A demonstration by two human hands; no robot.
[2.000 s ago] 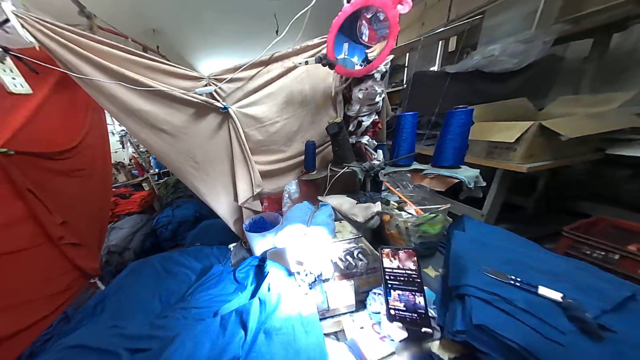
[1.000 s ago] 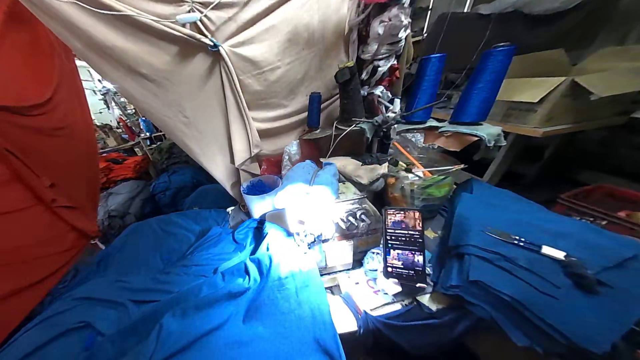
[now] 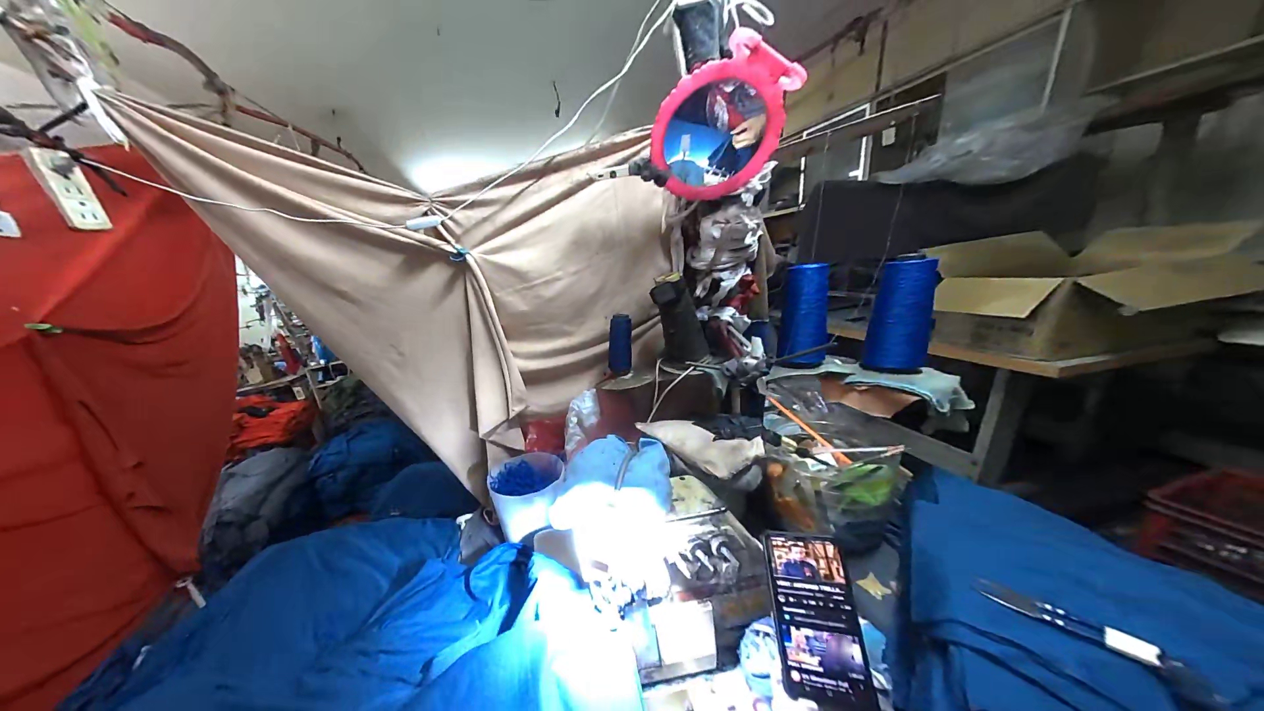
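Note:
Neither of my hands shows in the head view. A sewing machine point(image 3: 706, 553), partly washed out by a bright lamp, stands in the middle. Blue fabric point(image 3: 336, 602) is heaped at its left and spreads to the lower edge. A smartphone point(image 3: 818, 622) with a lit screen leans upright at the machine's right. Folded blue fabric point(image 3: 997, 543) lies further right, with thread snips or a small knife point(image 3: 1076, 624) on top; which of these I cannot tell.
A white cup point(image 3: 525, 504) holds blue bits behind the fabric. Large blue thread cones point(image 3: 899, 314) stand at the back right near an open cardboard box point(image 3: 1057, 306). A pink-framed mirror point(image 3: 726, 114) hangs above. Beige cloth point(image 3: 395, 286) and red cloth point(image 3: 109, 425) hang at the left.
The view has tilted down and back up, so the pink-framed mirror is in sight again. Nothing on the table has plainly moved.

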